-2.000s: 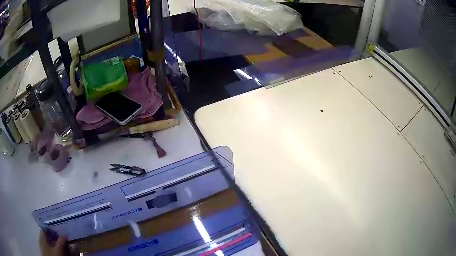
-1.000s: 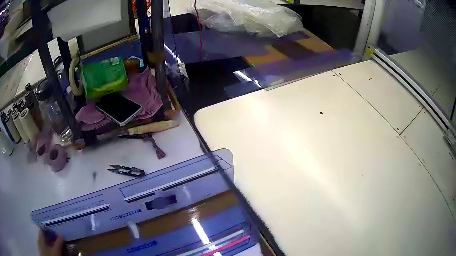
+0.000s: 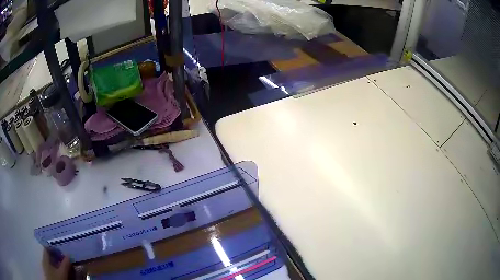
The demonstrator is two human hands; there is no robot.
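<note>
A clear bluish plastic sewing template (image 3: 109, 240) lies at the bottom left, its right end reaching over the edge of the cream board. Its upper leaf has narrow black-and-white edged slots and a small dark catch (image 3: 179, 219). A brown strip (image 3: 137, 257) shows between the leaves, and a pink-red line shows in the lower leaf. My left hand (image 3: 56, 266) is at the template's lower left corner, fingers on its edge, cut off by the frame's bottom. The template's lower part is also cut off. My right hand is not in view.
Dark thread snips (image 3: 141, 185) lie behind the template. A phone (image 3: 132, 116), green packet (image 3: 115, 82) and pink cloth (image 3: 101, 124) are in the tray, with a wooden-handled tool (image 3: 172, 137) in front. Thread cones (image 3: 27, 133) and pink rolls (image 3: 64, 170) stand left. A cream board (image 3: 329, 164) fills the right.
</note>
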